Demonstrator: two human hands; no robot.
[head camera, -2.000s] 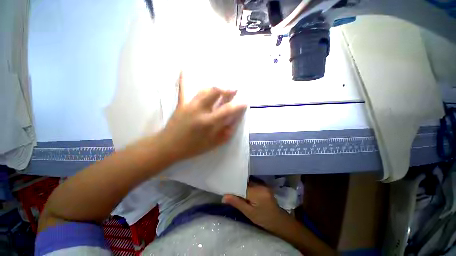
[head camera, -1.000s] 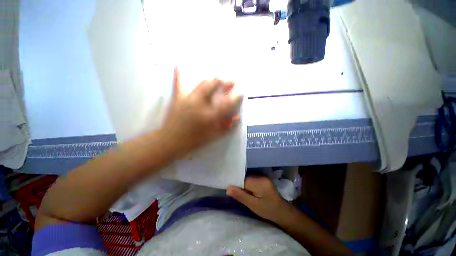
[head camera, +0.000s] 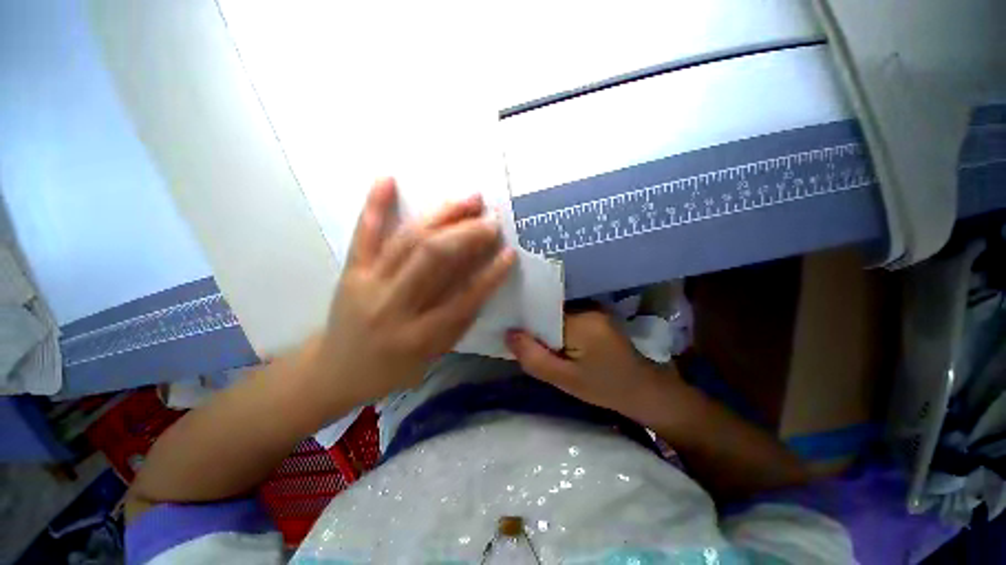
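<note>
A white fabric panel (head camera: 408, 132) lies over the table and its front edge, partly on a wider cream fabric panel (head camera: 226, 188). My left hand (head camera: 414, 281) rests on top of the white panel, fingers bent and somewhat apart, not closed on it. My right hand (head camera: 585, 359) is below the table's front edge and pinches the panel's near right corner, thumb on top and fingers hidden beneath. A small step shows in the panel's right edge near this corner. The needle area is out of the picture.
Cream cut pieces (head camera: 910, 121) hang over the table edge at right; another stack (head camera: 24, 326) is at far left. The ruled grey-blue front strip (head camera: 706, 215) crosses the table. A red basket (head camera: 309, 486) is lower left, a white bin edge (head camera: 938, 386) lower right.
The view has tilted down, so the machine head and dark cylinder have left the picture. My left hand sits nearer the panel's near corner; my right hand still holds that corner.
</note>
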